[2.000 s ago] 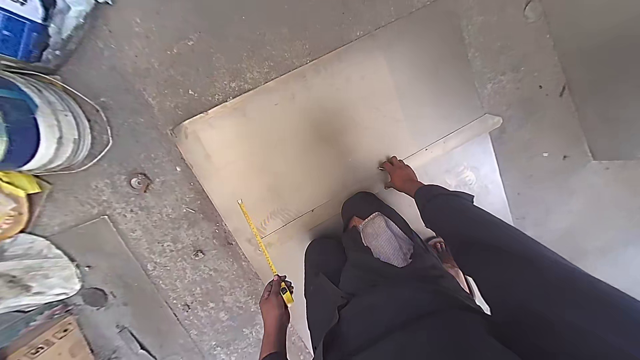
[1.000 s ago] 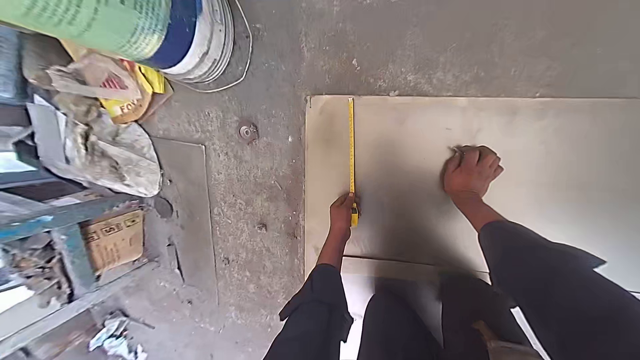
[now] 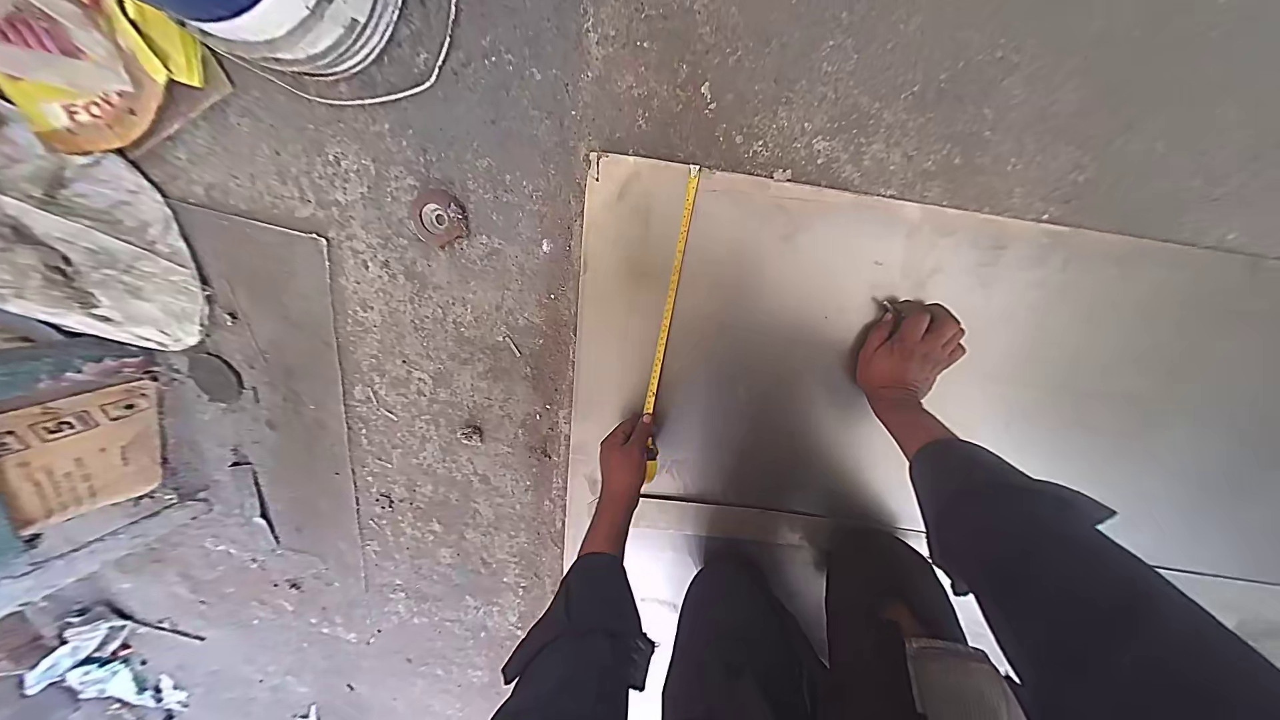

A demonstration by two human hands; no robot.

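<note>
My left hand is closed around the case of a yellow tape measure near the sheet's lower left part. Its extended blade runs across a flat metal sheet, with the end at the sheet's far edge. Farther right, my right hand rests on the same sheet with curled fingers, holding a small thin item whose kind I cannot tell. A second, shinier sheet shows beneath and nearer my knees.
A bucket with a wire handle stands at the upper left. Beside it lie a yellow bag and a dirty white sack. A printed cardboard box, a floor plate and a round metal piece are at left.
The view has turned and shifted a lot. The tape's end, off the far edge two seconds ago, now lies at it. My right hand has moved from the sheet's near edge onto its surface.
</note>
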